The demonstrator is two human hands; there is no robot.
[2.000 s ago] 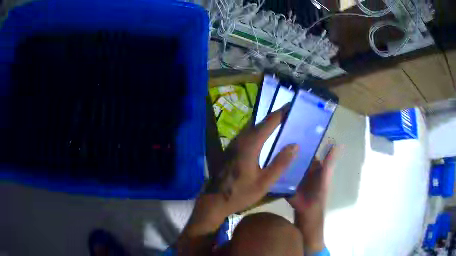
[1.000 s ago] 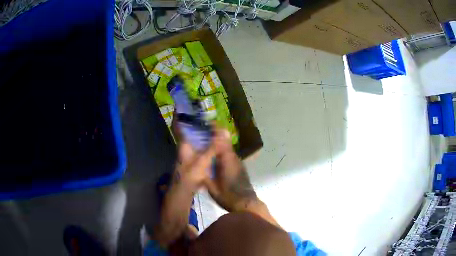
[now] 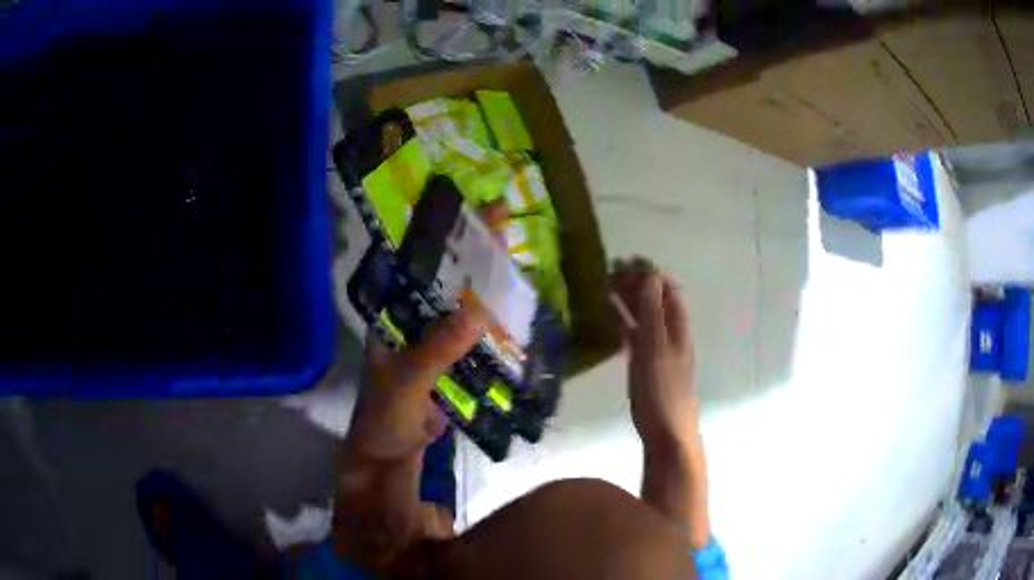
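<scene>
My left hand [image 3: 397, 391] grips a fanned stack of several black smartphones, backs up. The top smartphone [image 3: 488, 283] shows a silver-grey battery bay with an orange strip and no green battery. A lower smartphone [image 3: 395, 187] shows a lime-green battery in its back. Green edges show on others beneath. My right hand [image 3: 658, 329] is to the right, off the phones, fingers partly spread, with no phone or battery seen in it; it is blurred. The open battery carton [image 3: 581, 244] lies behind and under the stack, full of green and white packs.
A large blue tote [image 3: 315, 204] with a dark interior stands at the left. Cables and a connector strip [image 3: 635, 40] run along the top. Large brown cartons [image 3: 782, 96] stand at the upper right, with a blue bin [image 3: 873, 195] beyond. A dark shoe shows at the lower left.
The phones were screen-up two seconds ago; now their backs face up in a fan. My right hand has left the phones and moved right. The view has shifted, showing the whole carton.
</scene>
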